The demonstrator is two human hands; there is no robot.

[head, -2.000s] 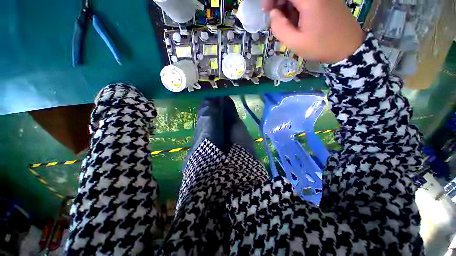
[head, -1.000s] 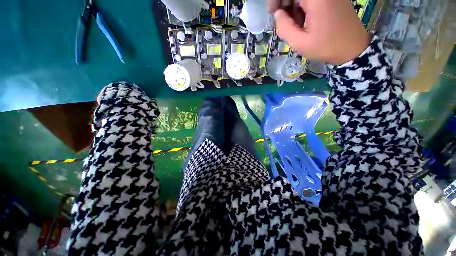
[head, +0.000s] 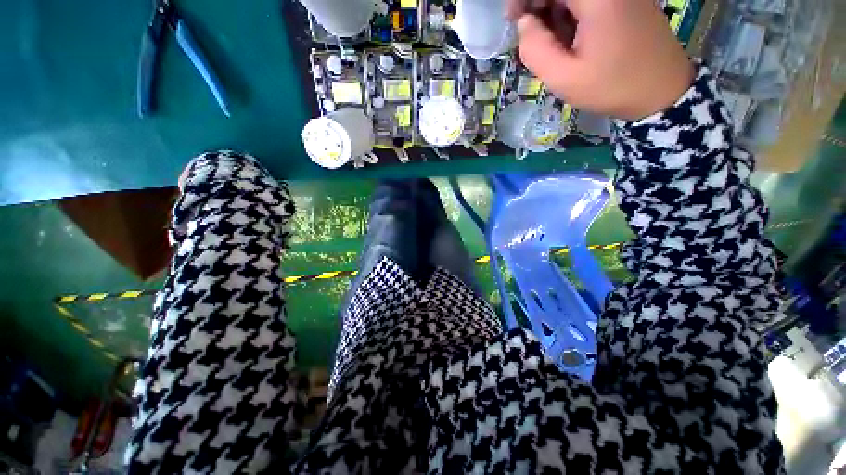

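My right hand (head: 612, 57) is over the right part of the circuit boards (head: 396, 88) at the top edge, its fingers curled beside a white plastic cup (head: 484, 26). The fingertips are partly cut off and blurred, so I cannot tell whether they hold something. Other cups lie tipped on the boards; one at the front left shows a round white end (head: 326, 142), another a white disc with yellow marks (head: 442, 121). My left hand is not visible; only the left sleeve (head: 227, 269) shows, its cuff below the bench edge.
Blue-handled cutters (head: 176, 57) lie open on the green bench top (head: 83, 121). Clear plastic trays (head: 749, 56) lie on brown cardboard (head: 796, 139) at the right. A blue plastic chair (head: 543, 232) stands below the bench edge, on a green floor with yellow-black tape.
The bench view has shifted slightly to the right since the first frame. My right hand stays near the white cup, with its fingers moved a little. The left sleeve is almost unchanged.
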